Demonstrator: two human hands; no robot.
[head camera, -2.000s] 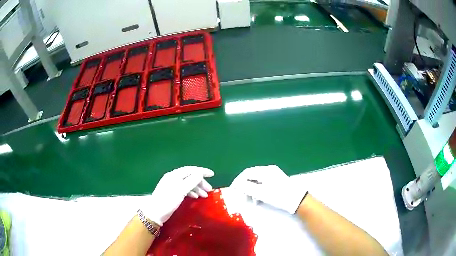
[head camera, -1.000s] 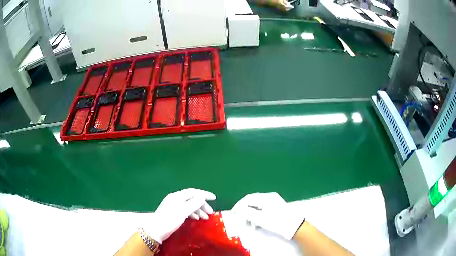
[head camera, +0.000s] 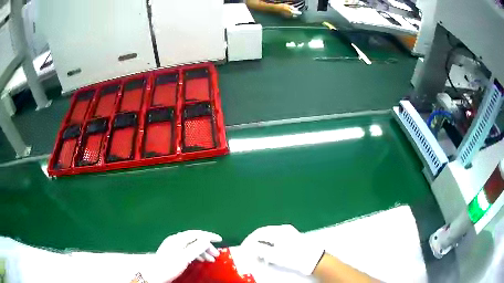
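My left hand (head camera: 189, 254), in a white glove, rests at the left upper edge of a glossy red film heap (head camera: 213, 272). Its fingers are slightly bent and apart, with nothing seen in them. My right hand (head camera: 283, 249), also gloved in white, lies just right of the heap on the white cloth (head camera: 376, 237), its back up. Its fingertips are bent under, so what they touch or hold is hidden. The heap is cut off by the bottom edge.
A red tray (head camera: 140, 158) with black frames in its pockets lies on the green conveyor belt (head camera: 309, 188), beyond my left hand. A machine with a signal light (head camera: 479, 205) stands at the right. White cabinets (head camera: 99, 38) and another person's hand (head camera: 288, 9) are at the far side.
The view has tilted up and turned slightly right, so everything sits lower and further left, and another person's hand shows at the top. My hands keep nearly the same pose beside the heap.
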